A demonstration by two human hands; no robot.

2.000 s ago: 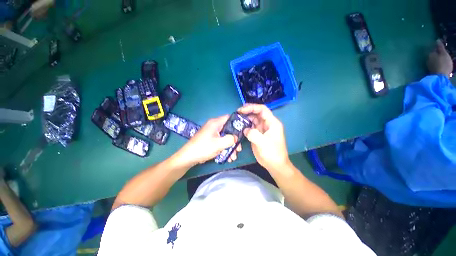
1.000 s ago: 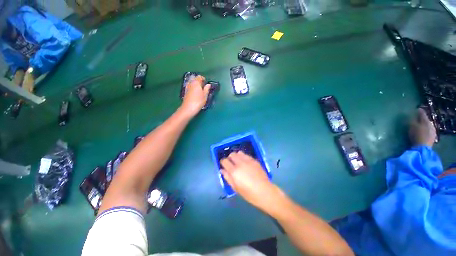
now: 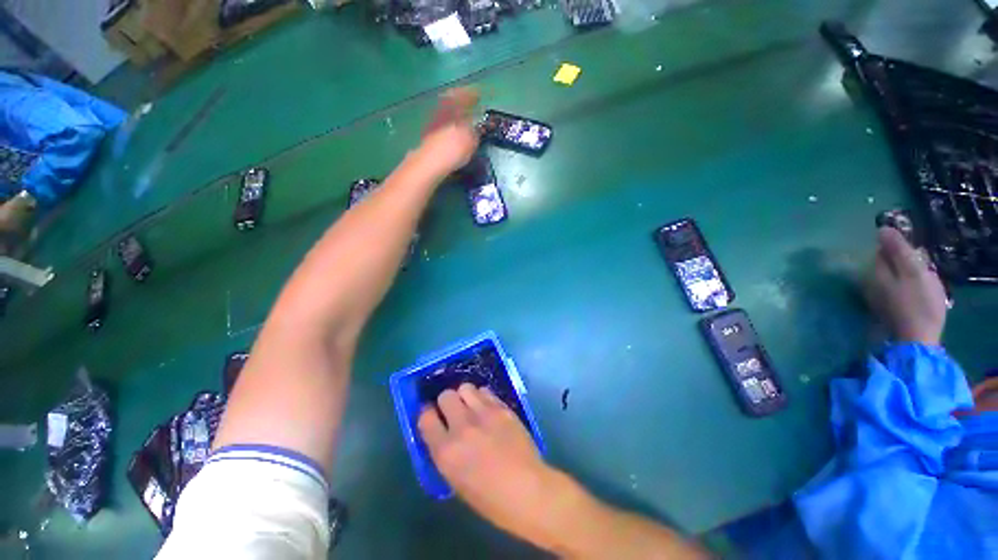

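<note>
My left hand, bare and blurred, is stretched out over the green bench. Its fingers are beside the left end of a dark phone and above another dark phone; whether they touch or grip one is unclear. My right hand reaches into the blue parts bin, fingertips down among small black parts. What the fingertips pinch is hidden. A cluster of dark phones lies partly behind my left arm.
Two phones lie right of the bin. A neighbour's hand and blue sleeve are at the right, by a glossy black tray or bag. Bagged parts lie far left. A yellow piece lies at the back. Several phones lie left.
My hands left the phone held between them; my right hand went into the bin, my left out across the bench. Since the last frame, my left hand has moved from two phones to others further right.
</note>
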